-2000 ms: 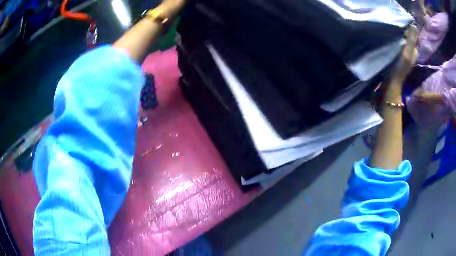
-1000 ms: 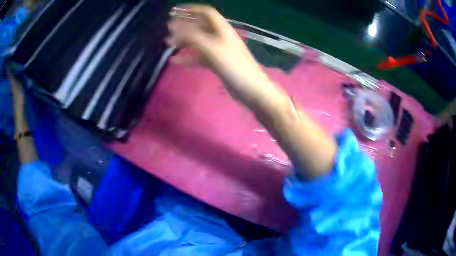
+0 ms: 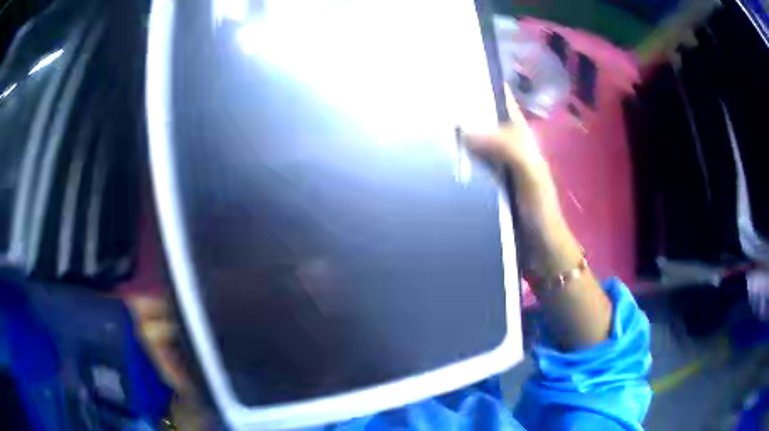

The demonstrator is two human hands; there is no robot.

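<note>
A large dark grey, glossy tablet back cover (image 3: 354,261) with a white border fills the middle of the view, close to the camera, with strong glare on its upper part. My right hand (image 3: 510,147) grips its right edge, thumb on the face. My left hand (image 3: 158,337) is blurred at the cover's lower left edge, partly hidden behind it; its fingers cannot be made out, but it appears to hold that edge. What lies behind the cover is hidden.
A stack of covers with striped edges (image 3: 63,160) stands at the left. Another dark stack (image 3: 687,168) is at the right. On the pink mat (image 3: 594,181) lie a round clear plastic bag or tub (image 3: 540,76) and dark rows of small parts (image 3: 584,80).
A single cover is now held up before the camera. My right hand has moved from the left stack to the cover's right edge. My left hand has moved to its lower left edge.
</note>
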